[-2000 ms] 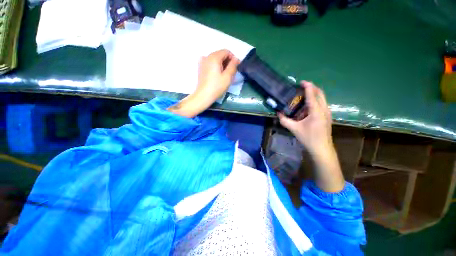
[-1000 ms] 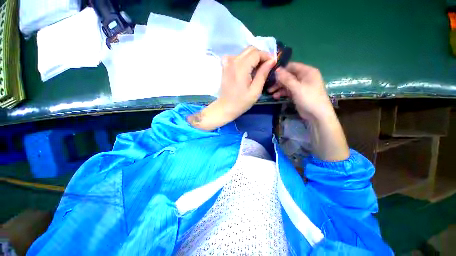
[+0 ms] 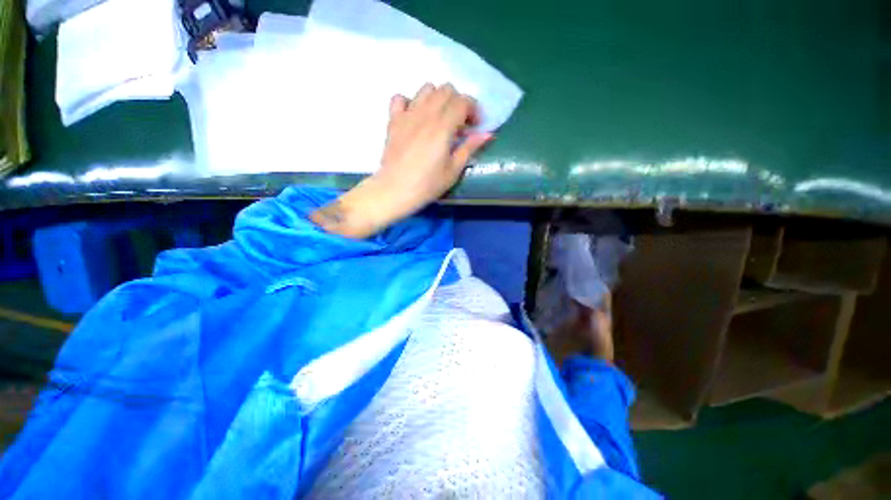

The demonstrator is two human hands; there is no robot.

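A loose stack of white wrapping sheets (image 3: 293, 107) lies fanned out at the bench's front edge. My left hand (image 3: 430, 137) rests on the right part of the stack, fingers bent and thumb apart from them, with nothing visibly gripped. My right hand (image 3: 598, 327) is below the bench edge, inside the open brown carton (image 3: 674, 322), small and dim. It is at a whitish wrapped unit (image 3: 583, 273) and seems to hold it; its fingertips are hidden. Other grey-white bundles beside it are blurred.
A black product unit (image 3: 210, 21) lies behind the stack, partly cut off. Spare white sheets (image 3: 117, 54) and a yellow-green stack (image 3: 12, 88) are at left. Brown compartments (image 3: 782, 342) stand right of the carton. A blue stool (image 3: 73, 264) is under the bench.
My right hand has moved from the bench down into the carton. The black unit and sheet are gone from between my hands. My left hand has moved left and flattened onto the stack.
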